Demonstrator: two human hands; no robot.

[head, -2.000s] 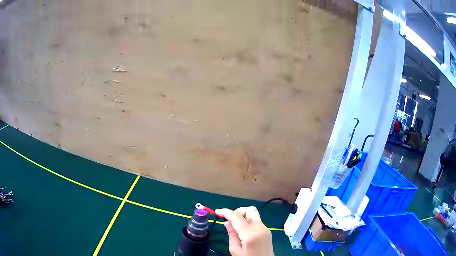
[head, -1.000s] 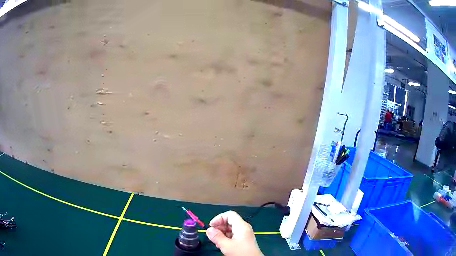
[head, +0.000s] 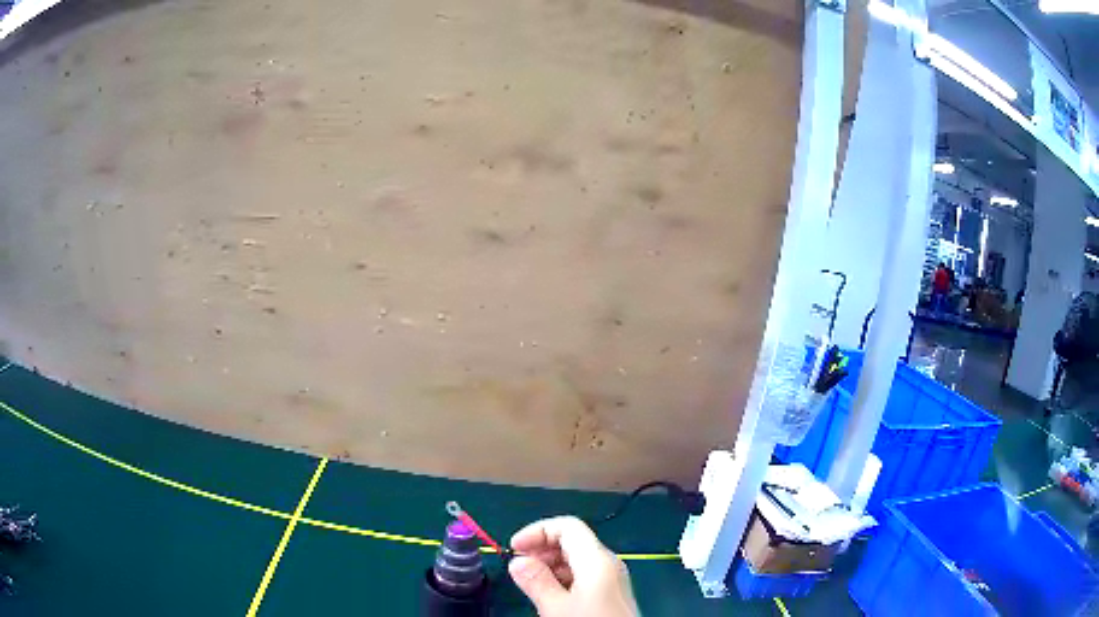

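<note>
My right hand (head: pixel 569 569) is at the bottom centre, bare, its thumb and fingertip pinching a cable lead (head: pixel 511 552). The lead's red heat-shrink sleeve (head: pixel 480 530) slants up and left, just over the heat gun nozzle (head: pixel 459 557). The silver ring terminal (head: pixel 454 509) is at its tip, above the pinkish-purple nozzle mouth. The nozzle is stepped grey metal and stands upright in a black collar (head: pixel 456 593), cut off by the lower edge. My left hand is not in view.
A tangled bunch of wires (head: pixel 17 526) lies at far left on the green mat (head: pixel 157 542). A black cord (head: pixel 645 488) runs to a white block at the post (head: pixel 771 398). A small box with papers (head: pixel 789 542) and blue bins (head: pixel 964 554) are at right. A plywood-like board (head: pixel 398 241) stands behind.
Since two seconds ago the view has shifted, and my right hand with the lead sits lower. Since one second ago the lead has turned slightly, and its ring now shows its face more clearly.
</note>
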